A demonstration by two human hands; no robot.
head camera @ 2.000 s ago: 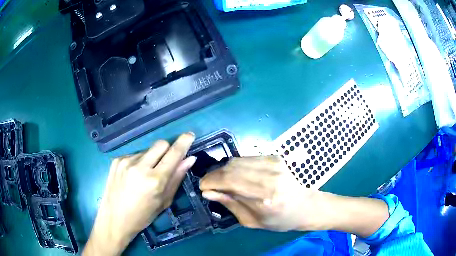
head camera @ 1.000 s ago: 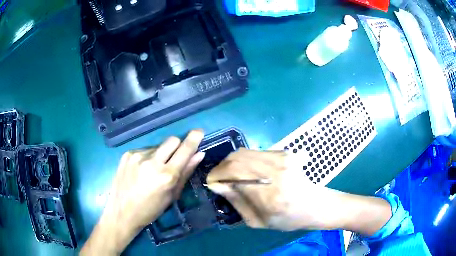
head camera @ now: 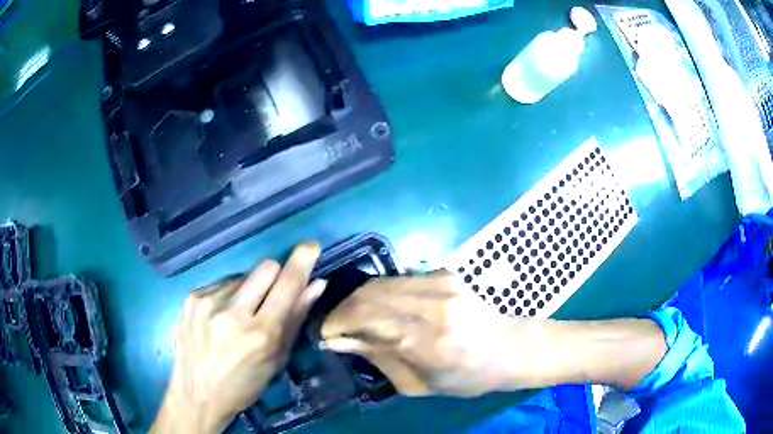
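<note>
A black plastic housing [head camera: 297,397] lies on the green bench at the lower middle, tilted in the picture, partly hidden by both hands. My left hand [head camera: 241,335] is bare and grips the housing's left side, fingertips on its upper edge. My right hand [head camera: 415,335] is bare and bent over the middle of the housing, thumb and fingers pinched together. A small tip shows at the pinch; the rest of the tool is hidden in the hand. The cream adhesive dot sheet [head camera: 553,233] with rows of black dots lies just right of my right hand.
The large black press fixture [head camera: 263,199] stands behind the housing. More black housings [head camera: 68,339] lie at the left edge. A squat glue bottle [head camera: 541,69] lies at the upper right, beside a clear plastic bag [head camera: 670,110] and a white strip [head camera: 720,102]. A blue bin [head camera: 432,10] is at the top edge.
The whole view has shifted slightly. Both hands stay at the housing; my right hand has turned, so the thin tool seen along its fingers a second ago is now mostly hidden.
</note>
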